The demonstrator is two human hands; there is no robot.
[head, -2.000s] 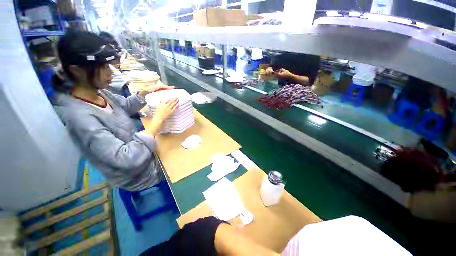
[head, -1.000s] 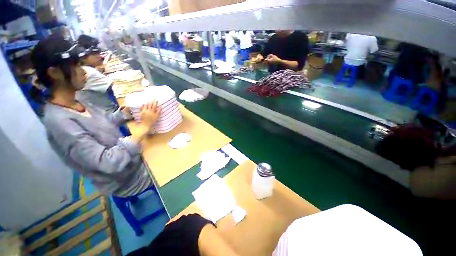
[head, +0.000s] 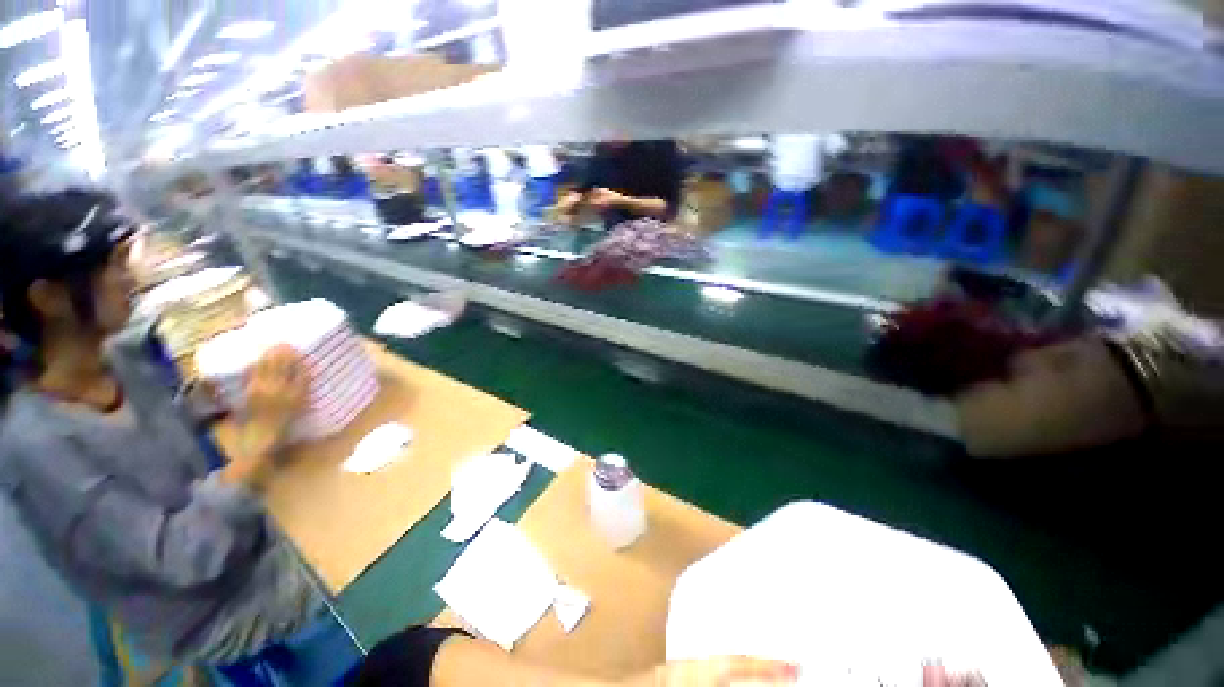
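Observation:
A white many-sided housing plate (head: pixel 846 591) lies at the lower right, its near edge cut off by the frame. My left hand (head: pixel 736 670) touches its near left part; most of it is cut off below, so its grip cannot be told. Blurred fingertips, apparently of my right hand (head: pixel 1070 663), show at the plate's right edge. A small whitish bottle with a silver top (head: pixel 615 505) stands upright on the cardboard mat (head: pixel 685 513). A flat white cloth (head: pixel 497 587) and a small crumpled piece (head: pixel 571 607) lie left of it.
A crumpled white cloth (head: pixel 483 491) lies between the mats. At left, a person in grey (head: pixel 128 497) has a hand on a striped housing stack (head: pixel 322 369). The green belt (head: pixel 537 389) runs behind, with wire bundles (head: pixel 631 252) and a cardboard box (head: pixel 1060 396) beyond. A metal shelf (head: pixel 752 101) hangs overhead.
The view has swung right, so the bench things sit further left. More of the white plate shows, and my left hand and blurred fingertips at its right edge have come into view.

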